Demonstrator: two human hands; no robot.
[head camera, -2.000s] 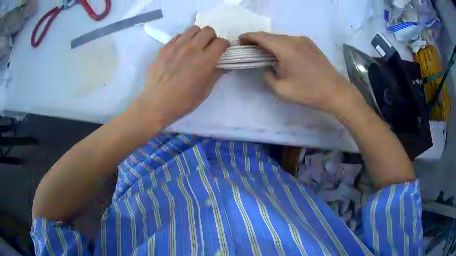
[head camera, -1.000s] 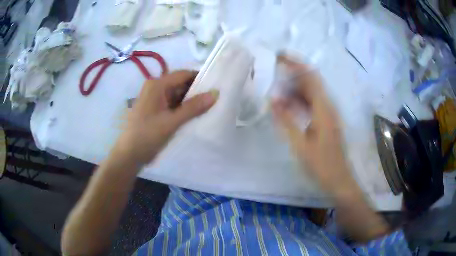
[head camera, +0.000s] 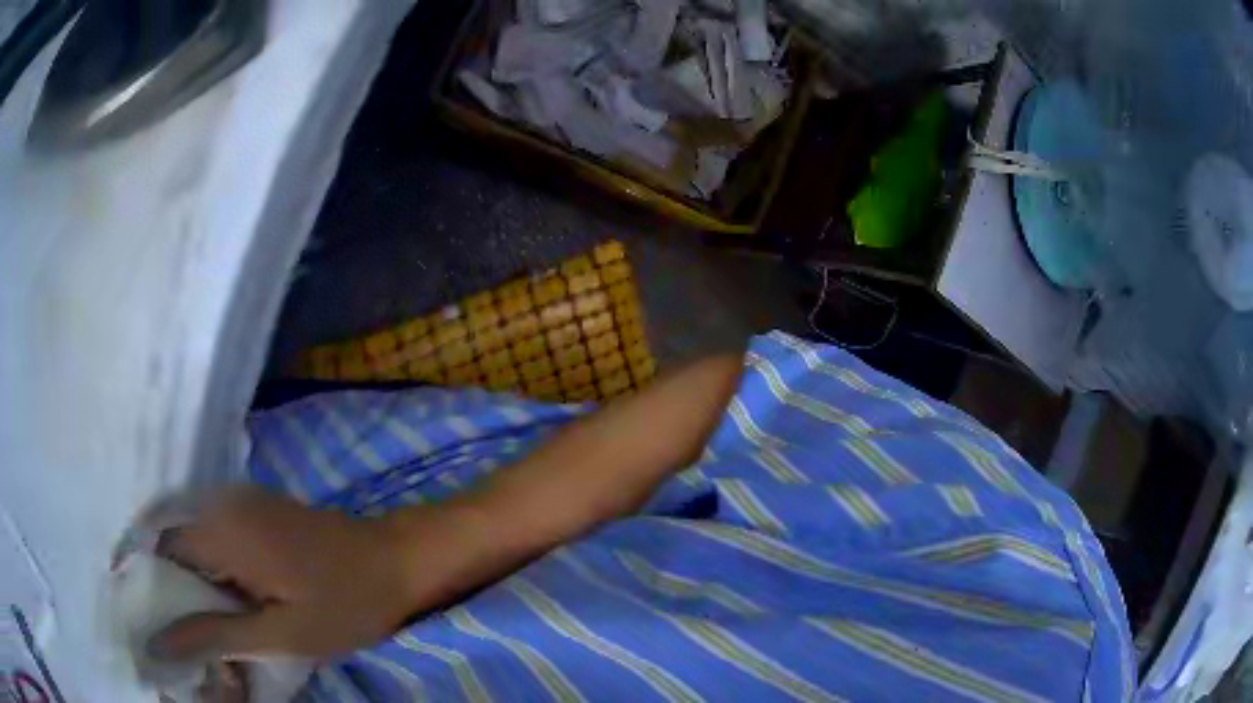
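My right hand (head camera: 296, 570) is at the lower left, slightly blurred. Its fingers and thumb are closed around a cream cloth piece or bundle (head camera: 172, 604) over the white table (head camera: 83, 343), near its edge. The far side of the cloth and any tie are unclear. A small skin-coloured patch shows below the thumb at the bottom edge. It may be part of my left hand, but this is too little to tell. The rest of my left hand is out of the picture.
The iron (head camera: 144, 62) lies at the upper left. A box of pale offcuts (head camera: 605, 83), a beaded yellow mat (head camera: 536, 330), a bright green item (head camera: 900, 179) and a teal disc (head camera: 1065, 186) are beyond the table edge. A red loop shows at bottom left.
The view has swung right, so the table is now at the left. The cream cloth, earlier in my left hand, is now in my right hand. My left hand has mostly or wholly left view.
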